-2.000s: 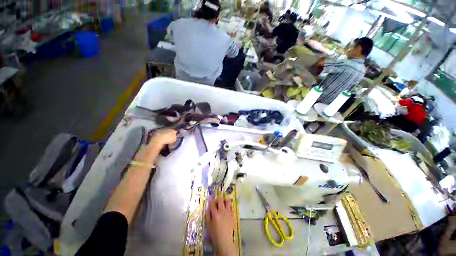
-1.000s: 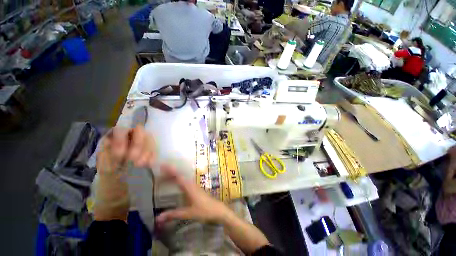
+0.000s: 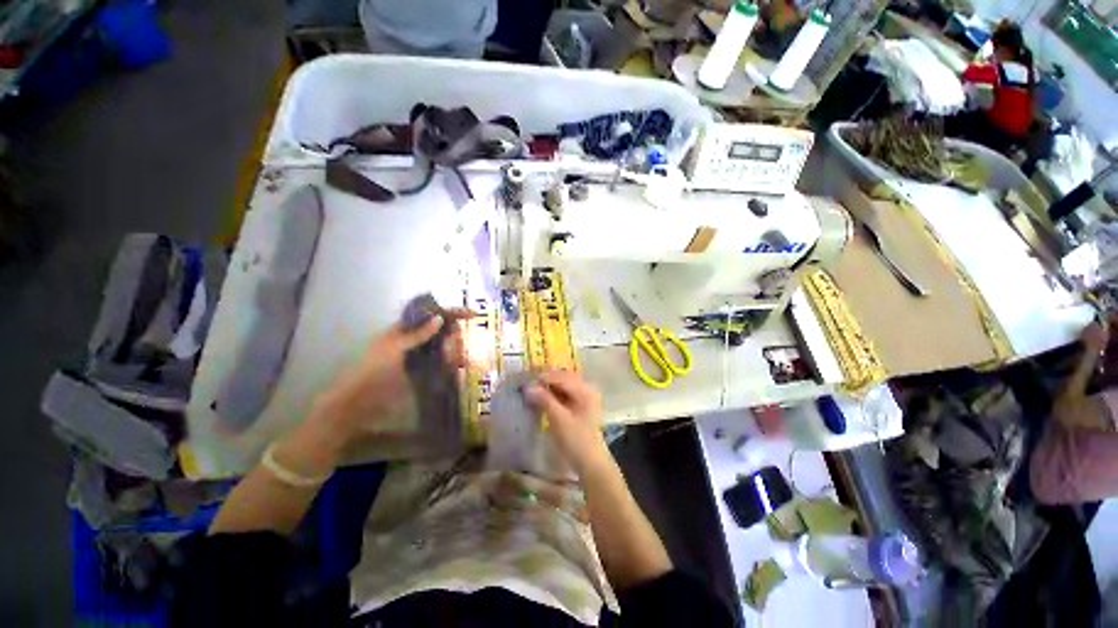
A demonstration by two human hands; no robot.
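Note:
My left hand (image 3: pixel 383 374) holds a dark grey-brown fabric piece (image 3: pixel 435 386) at the front edge of the table, left of the yellow lettered tape (image 3: pixel 548 321). My right hand (image 3: pixel 566 411) pinches the upper end of a lighter grey fabric piece (image 3: pixel 515 429) over the table's front edge. Whether the two pieces are joined I cannot tell. The needle area (image 3: pixel 513 288) of the white sewing machine (image 3: pixel 674 239) is beyond my hands, with no fabric visible under it. A long grey curved pile (image 3: pixel 272 307) lies flat at the table's left.
Yellow-handled scissors (image 3: pixel 660 356) lie right of the needle. A tangled fabric strip (image 3: pixel 448 137) hangs over the white bin (image 3: pixel 368 80) behind. Grey pieces (image 3: pixel 110 423) are heaped at lower left. A phone (image 3: pixel 756 496) and bottle (image 3: pixel 858 559) are on the side shelf. A person's arm (image 3: pixel 1079 405) shows at right.
The view has tilted down. My hands, empty and blurred one second ago, now hold grey fabric pieces at the table's front edge. The curved pile is uncovered.

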